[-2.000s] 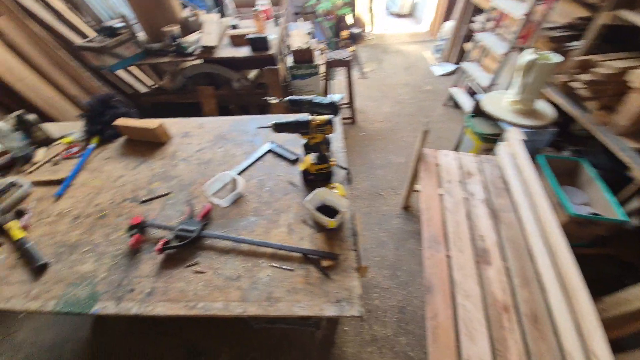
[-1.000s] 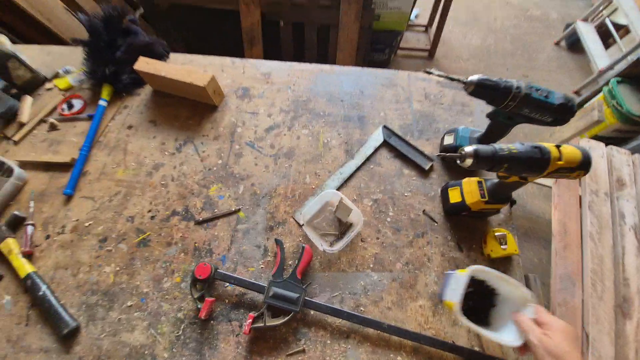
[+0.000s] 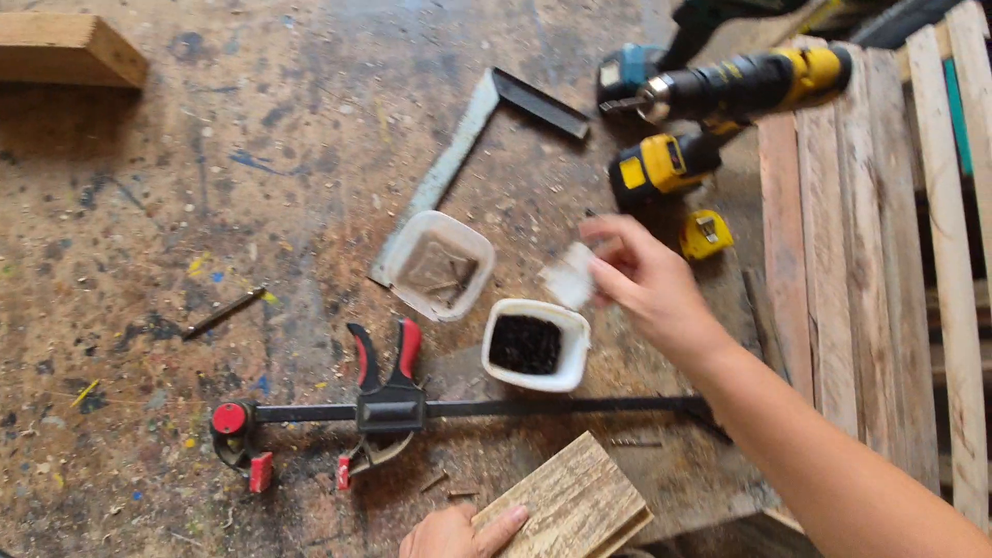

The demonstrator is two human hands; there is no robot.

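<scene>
My right hand (image 3: 643, 283) pinches a small whitish block (image 3: 570, 275), blurred, above and right of two plastic tubs. One white tub (image 3: 573, 360) holds dark screws; the clear tub (image 3: 480, 271) beside it has a few loose fasteners and rests over one end of a metal square (image 3: 449, 159). At the bottom edge my left hand (image 3: 465, 535) grips a wooden board (image 3: 566, 496), with its thumb on the top face. A black and red bar clamp (image 3: 391, 411) lies across the bench between the tubs and that board.
A yellow and black cordless drill (image 3: 744, 85) and a second drill with a blue battery (image 3: 632, 74) stand at the upper right. Near them is a yellow tape measure (image 3: 707, 234). Wooden slats (image 3: 841, 271) lie on the right, a timber block (image 3: 74, 50) upper left.
My right hand has moved from the white tub to above it and now holds the whitish block. The white tub sits nearer the clear one. My left hand and the board have come into view.
</scene>
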